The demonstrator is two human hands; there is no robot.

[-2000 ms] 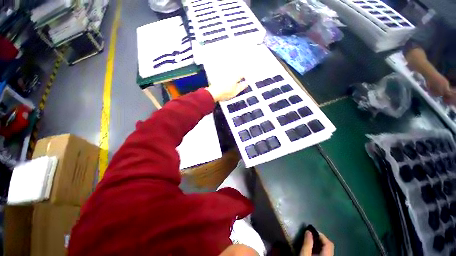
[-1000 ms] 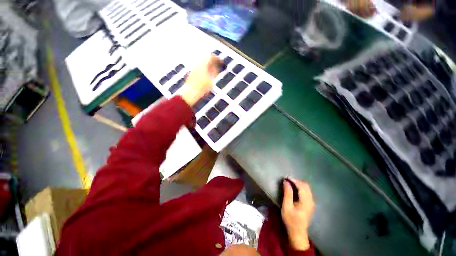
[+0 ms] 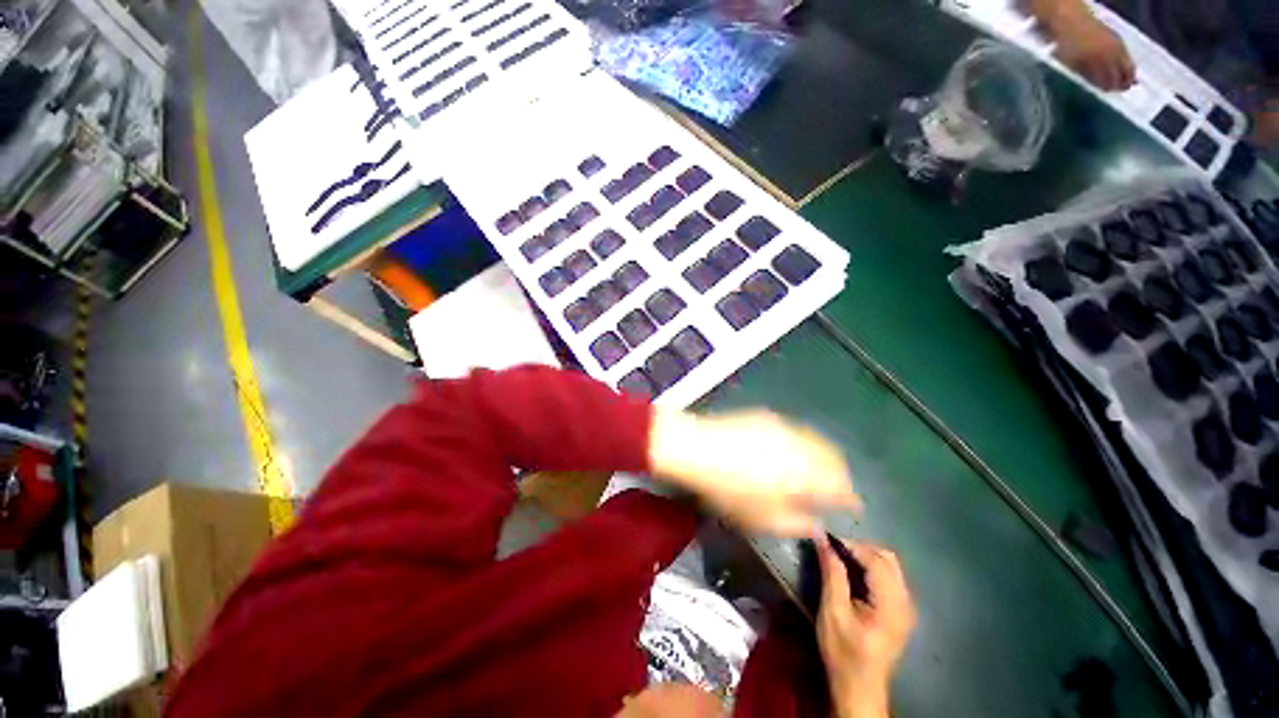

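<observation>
My right hand (image 3: 864,624) is at the bench's near edge, its fingers closed on a black housing (image 3: 830,572) that shows partly between them. My left hand (image 3: 758,470) is blurred, stretched over the bench just above and left of my right hand, its fingertips close to the housing. Whether it holds anything cannot be told. The white foam tray (image 3: 574,131) lies beyond my left hand, its pockets holding rows of black housings.
The clear blister tray (image 3: 1122,368) with black housings lies on a stack at right. Small black bits (image 3: 1090,683) lie at lower right. A clear plastic bag (image 3: 982,119) and another person's hand (image 3: 1091,45) are at the back. Cardboard boxes (image 3: 211,547) stand at lower left.
My left hand has moved from over the foam tray back to beside my right hand. My right hand still holds the black housing. The view has shifted.
</observation>
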